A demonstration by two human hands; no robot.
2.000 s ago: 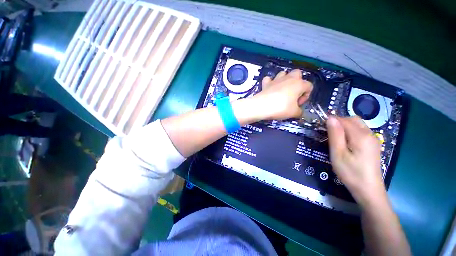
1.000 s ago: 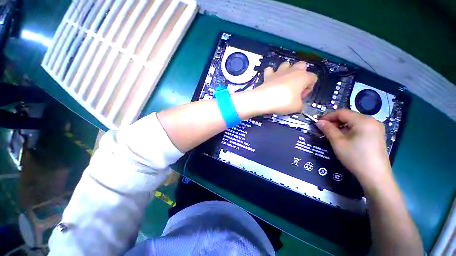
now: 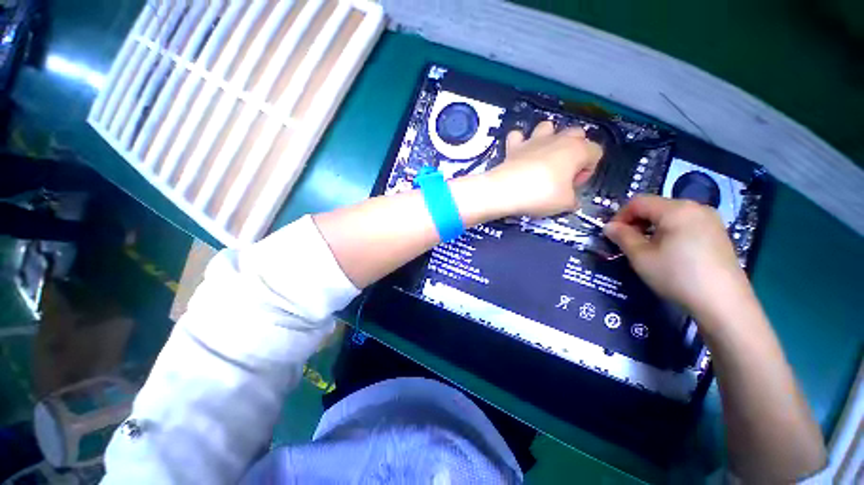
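Observation:
The open laptop chassis (image 3: 407,161) lies on the green mat with its innards up. Its battery pack (image 3: 531,275) with white print is on the side nearest me. My left hand (image 3: 545,170), with a blue wrist strap (image 3: 441,204), rests over the motherboard between the fans, fingers bent; whether it holds something cannot be told. My right hand (image 3: 677,246) has thumb and index finger pinched at the battery's upper edge, beside the board. A thin tool, likely tweezers (image 3: 594,219), shows between its fingertips and the board, mostly hidden.
The left fan (image 3: 458,123) is uncovered; the right fan (image 3: 696,188) is partly behind my right hand. A cream slotted tray (image 3: 242,99) lies at the upper left. A grey-white rail (image 3: 606,57) runs behind the laptop. Another tray's edge (image 3: 850,445) shows at the lower right.
My right hand has moved up and left from two seconds ago, and its tool now shows less. My left hand has stayed over the board. The view has shifted slightly.

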